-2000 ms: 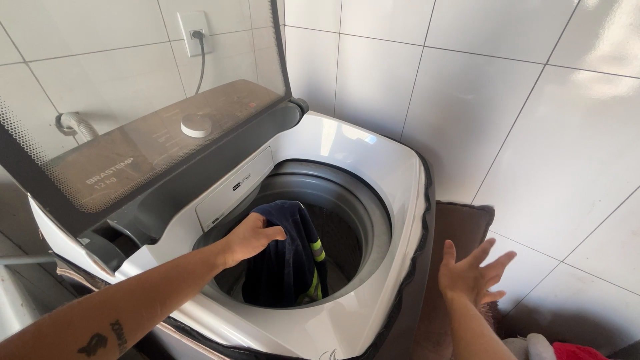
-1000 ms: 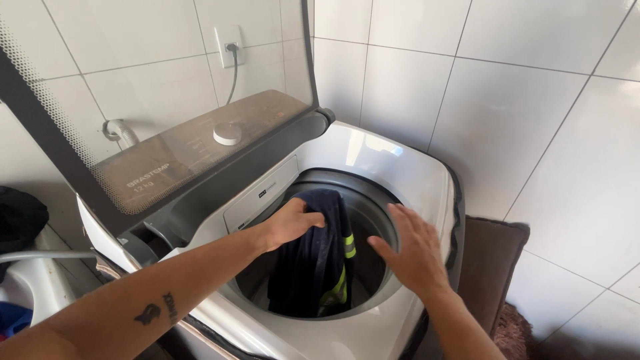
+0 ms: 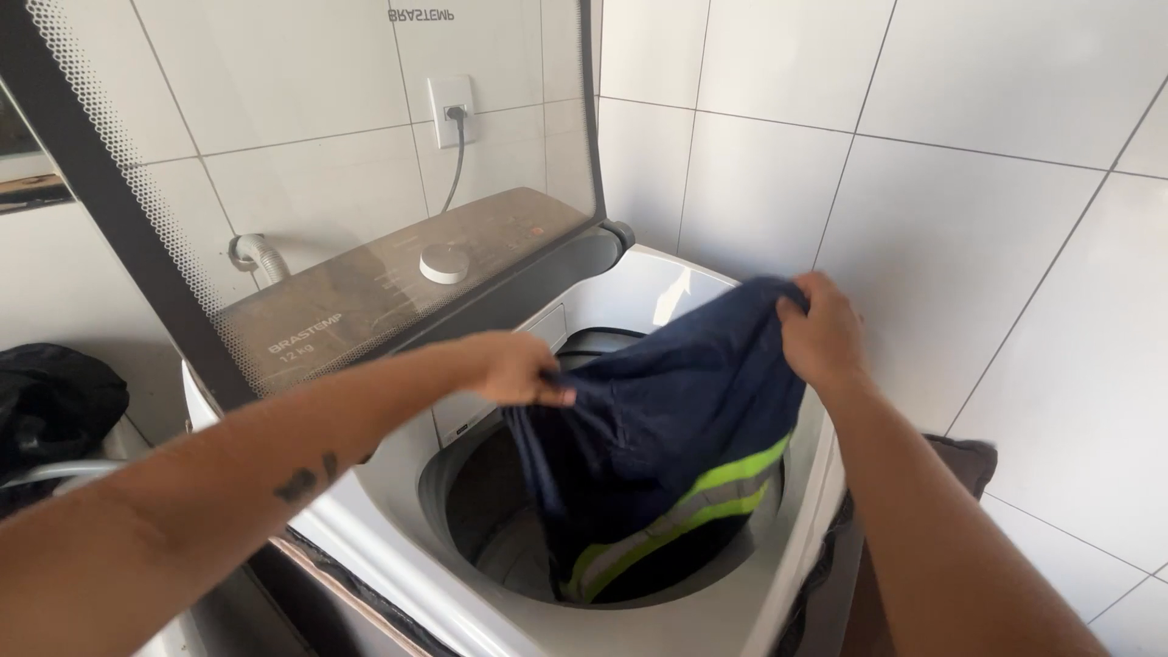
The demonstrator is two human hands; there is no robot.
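Observation:
A navy blue garment (image 3: 666, 401) with yellow-green and grey reflective bands is stretched between my two hands over the open tub of a white top-loading washing machine (image 3: 693, 630). My left hand (image 3: 525, 370) pinches its upper left edge near the tub's back left rim. The upper right corner is gripped by my right hand (image 3: 821, 328), above the machine's right side. The garment's banded lower part hangs into the drum (image 3: 493, 529), whose right side it hides.
The machine's clear lid (image 3: 319, 82) stands raised behind a control panel with a white knob (image 3: 444, 262). A drain hose (image 3: 260, 255) and a plugged-in outlet (image 3: 451, 111) are at the wall. Black cloth (image 3: 59, 406) lies at left; a brown cushion-like item (image 3: 963, 461) is at right.
My right hand, earlier apart from the garment, now holds its right corner. The garment, which hung bunched from my left hand, is spread wide between both hands.

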